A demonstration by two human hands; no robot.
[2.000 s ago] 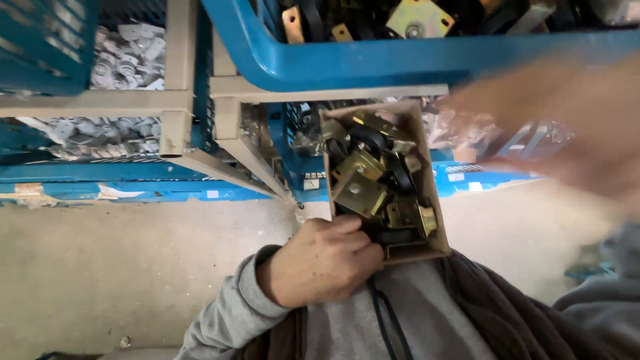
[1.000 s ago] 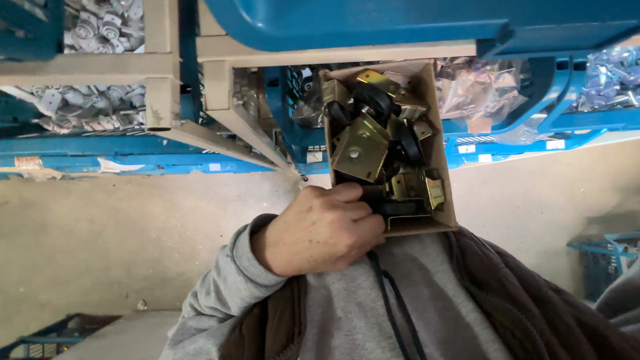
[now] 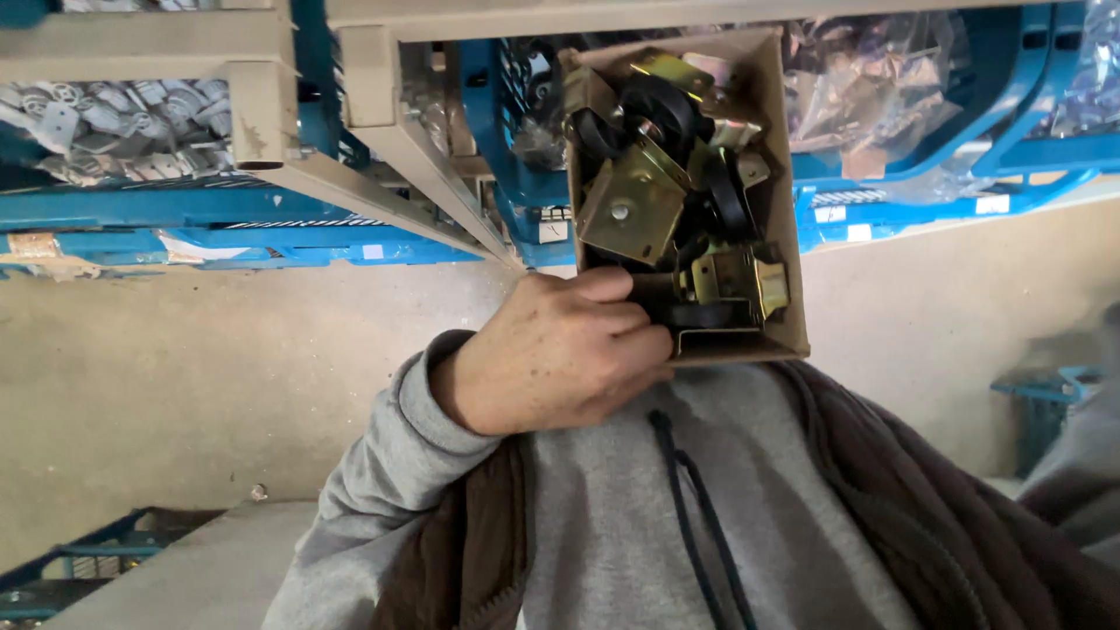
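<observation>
My left hand [image 3: 569, 350] grips the near left corner of an open cardboard box [image 3: 794, 262], its fingers curled over the rim. Inside lie several casters with yellowish metal mounting plates [image 3: 634, 203] and black wheels [image 3: 731, 194], heaped at mixed angles. One caster [image 3: 726, 289] lies at the near end, close to my fingertips. The box is held in front of my chest, against the grey sweatshirt. My right hand is out of view.
Blue plastic crates [image 3: 1037, 96] stand on a beige metal rack [image 3: 372, 79] ahead. One holds parts in clear plastic bags [image 3: 866, 87]; another, at left, holds grey caster-like parts [image 3: 144, 122]. Further crates stand on the floor at lower left [image 3: 105, 551] and right [image 3: 1041, 385].
The blurred hand at the right two seconds ago has gone from view. The blue crate at the top has left the frame as the view shifted. My left hand keeps its grip on the box.
</observation>
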